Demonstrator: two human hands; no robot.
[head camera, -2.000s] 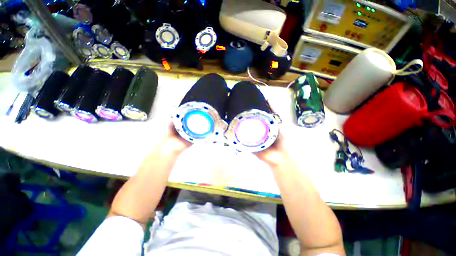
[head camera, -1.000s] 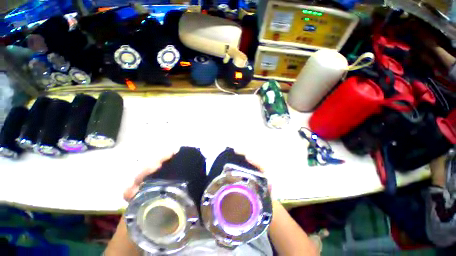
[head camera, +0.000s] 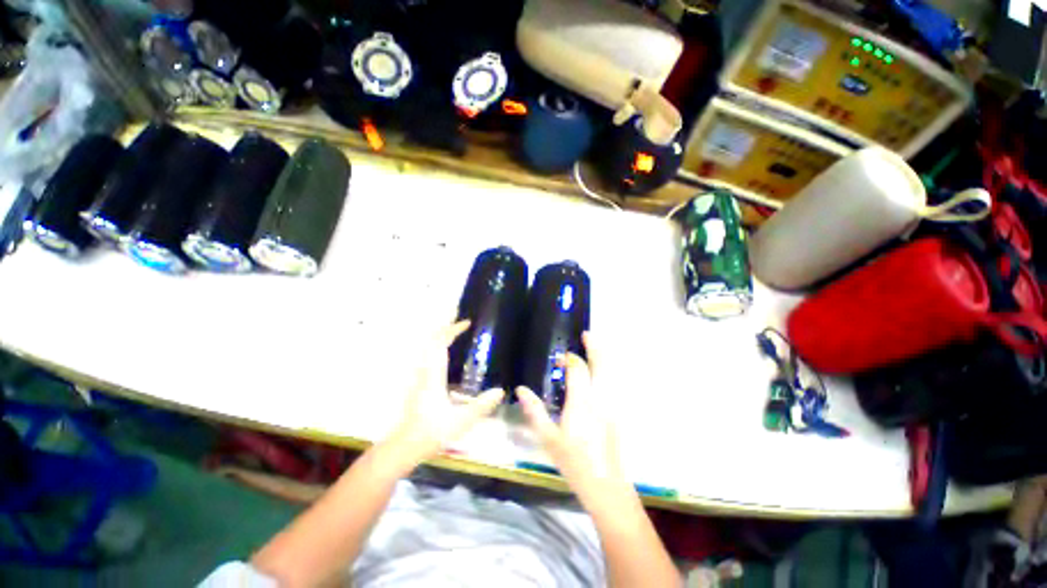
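Note:
Two black cylindrical speakers lie side by side on the white bench in front of me, glossy strips facing up and their lit ends not showing. My left hand (head camera: 442, 391) holds the near part of the left black speaker (head camera: 494, 310), thumb and fingers around its sides. My right hand (head camera: 571, 408) holds the near part of the right black speaker (head camera: 559, 316) in the same way. The two speakers are close together, nearly parallel, with a narrow gap towards their near ends.
Several black speakers (head camera: 175, 201) and a dark green one (head camera: 303, 207) stand in a row at left. At right are a camouflage speaker (head camera: 714, 247), a beige speaker (head camera: 836, 218), a red speaker (head camera: 890, 308) and cables (head camera: 798, 396). Power supplies (head camera: 838, 75) stand behind.
The two speakers were held up with their ring ends towards me. They have moved away from me and down onto the bench, and their ring ends no longer show.

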